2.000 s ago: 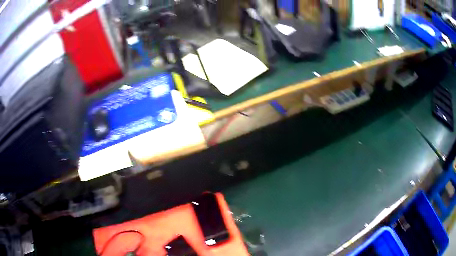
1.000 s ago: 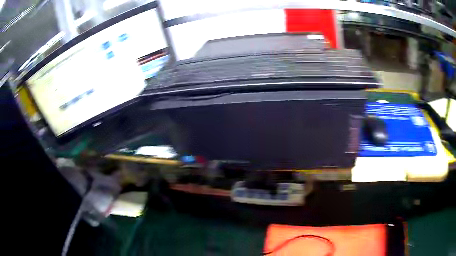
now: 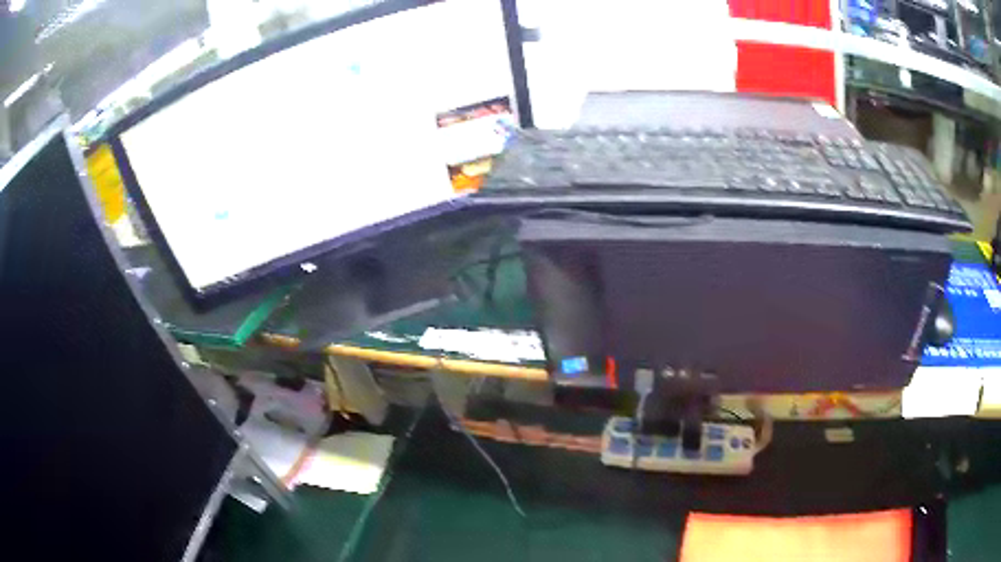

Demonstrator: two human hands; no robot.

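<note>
No hand is in view. The orange work mat (image 3: 796, 538) shows at the bottom edge, cut off by the frame. A black unit (image 3: 930, 532) lies at its right edge, partly cut off. The black desktop PC case (image 3: 746, 302) lies on its side on the raised shelf, with a plug (image 3: 644, 380) in its front. The black keyboard (image 3: 713, 165) lies on top of the case. The monitor (image 3: 318, 143) stands at the left, tilted in view, with a mostly white page and a small coloured picture.
A white power strip (image 3: 678, 448) with blue sockets is below the case. A black mouse (image 3: 942, 316) is by the blue mouse pad (image 3: 971, 302) at right. A dark panel (image 3: 77, 362) fills the left side. Papers (image 3: 342, 461) and a thin cable lie near the bench's left part.
The view has swung left, away from the bins and bench, onto the monitor and PC case. The mat has shifted right and lower in view. The monitor page looks different from a second ago.
</note>
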